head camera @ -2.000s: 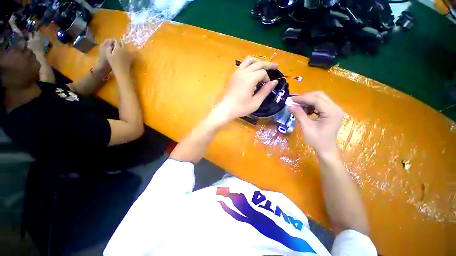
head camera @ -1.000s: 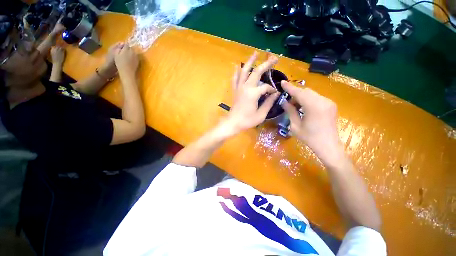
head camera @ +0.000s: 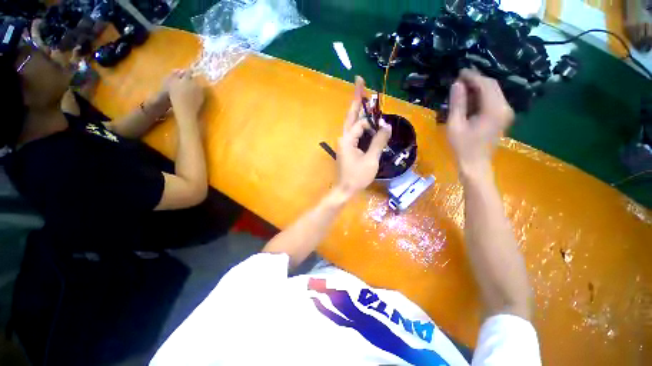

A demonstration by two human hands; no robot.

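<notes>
The open black camera housing (head camera: 402,146) lies on the orange bench with its mouth facing up, and its silver-grey bracket (head camera: 412,191) points towards me. My left hand (head camera: 359,149) is at the housing's left rim and pinches thin internal leads (head camera: 376,107) between thumb and fingers. A thin orange-brown wire (head camera: 388,68) stands up from there. My right hand (head camera: 477,114) is raised off the housing, at the near edge of the heap of black modules (head camera: 457,50). It is blurred, with thumb and fingers curled; whether it holds anything cannot be told.
A co-worker (head camera: 93,150) sits at the left with hands on the orange bench (head camera: 272,107). A clear plastic bag (head camera: 250,25) lies at the back left. A small white piece (head camera: 342,55) lies on the green belt (head camera: 322,36). A black cable runs at the back right.
My right hand has left the housing and moved up and right to the heap. My left hand stays at the housing, now gripping leads. More of the bracket shows. A white piece now shows on the belt.
</notes>
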